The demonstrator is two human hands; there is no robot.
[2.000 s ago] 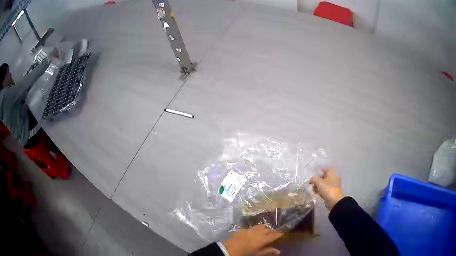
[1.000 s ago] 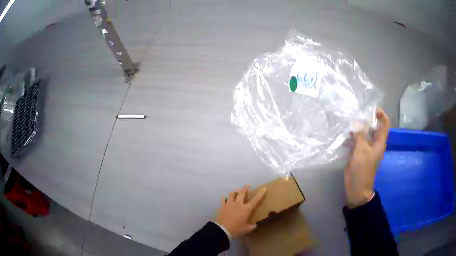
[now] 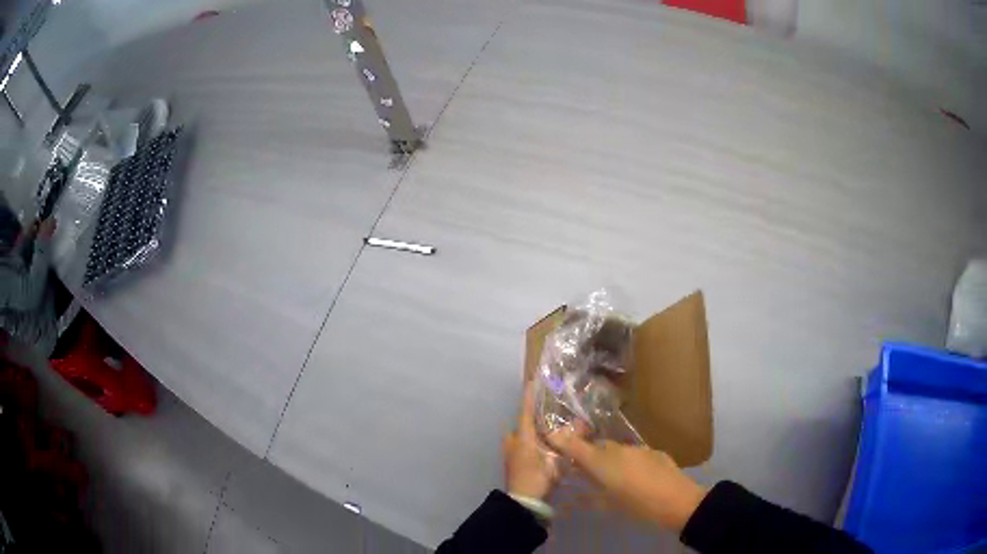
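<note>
An open small brown carton (image 3: 673, 379) stands on the grey table, its flap raised on the right. A crumpled clear plastic bag (image 3: 590, 363) with dark and purplish contents lies in its opening. My left hand (image 3: 530, 460) is at the carton's near left side, fingers along its edge. My right hand (image 3: 628, 474) reaches in from the right with its fingertips on the bag's near end. The fingertips overlap the plastic, and the exact grip is partly hidden.
A blue bin (image 3: 920, 454) is at the right, with a whitish bag (image 3: 970, 308) behind it. A short silver rod (image 3: 400, 247) lies mid-table. A metal post (image 3: 379, 92) stands farther back. At the left are a black parts tray (image 3: 135, 206), a person's arm and a red stool (image 3: 103, 368).
The large clear bag with the label has left the view. The carton is now open with a smaller bag in it. My right hand has moved left from beside the bin to the carton.
</note>
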